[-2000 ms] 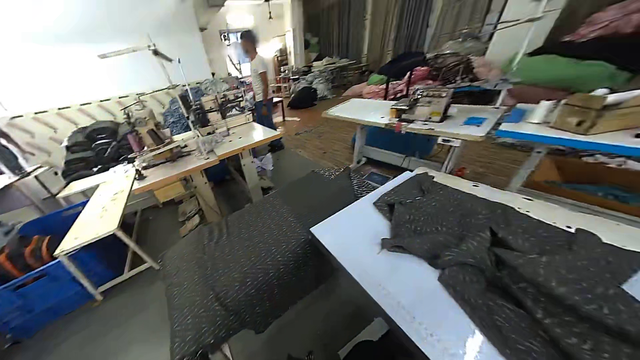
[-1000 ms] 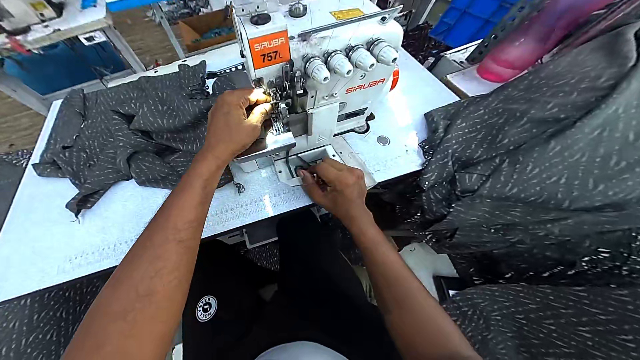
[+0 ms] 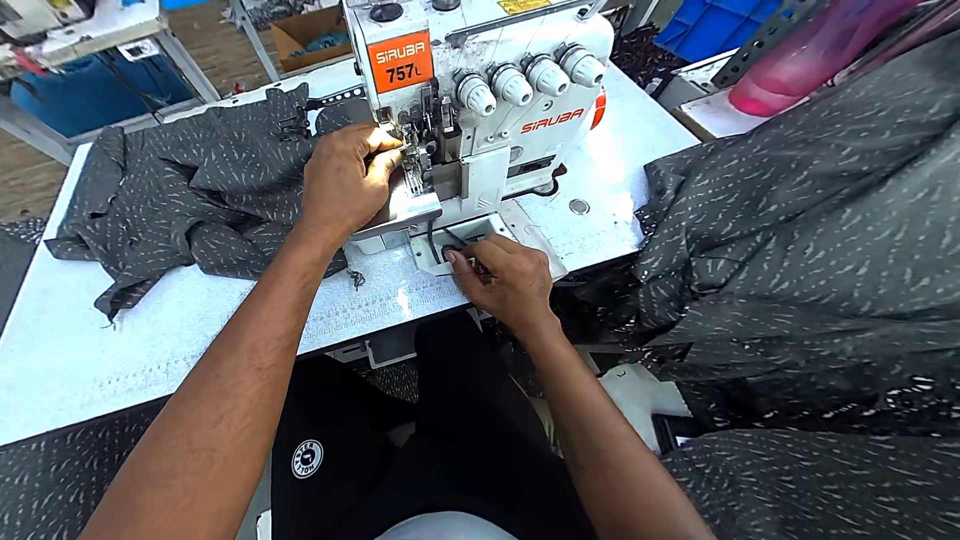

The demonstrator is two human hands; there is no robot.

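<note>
A white Siruba overlock sewing machine stands on the white table. My left hand has thumb and forefinger pinched together at the machine's needle and presser foot area; what lies between the fingertips is too small to tell. Below the machine's front, my right hand is curled with its fingertips close together over a recess in the table plate, and whether it holds a thread is unclear. Dark grey patterned fabric lies bunched left of the machine, behind my left forearm.
More dark patterned fabric is heaped at the right, reaching the table's edge. A pink translucent object and a blue crate are behind it. Another worktable and a cardboard box stand at the back left.
The view has swung from the wider room to the sewing machine since the oldest frame. Compared with one second ago, both hands stay at nearly the same places on the machine.
</note>
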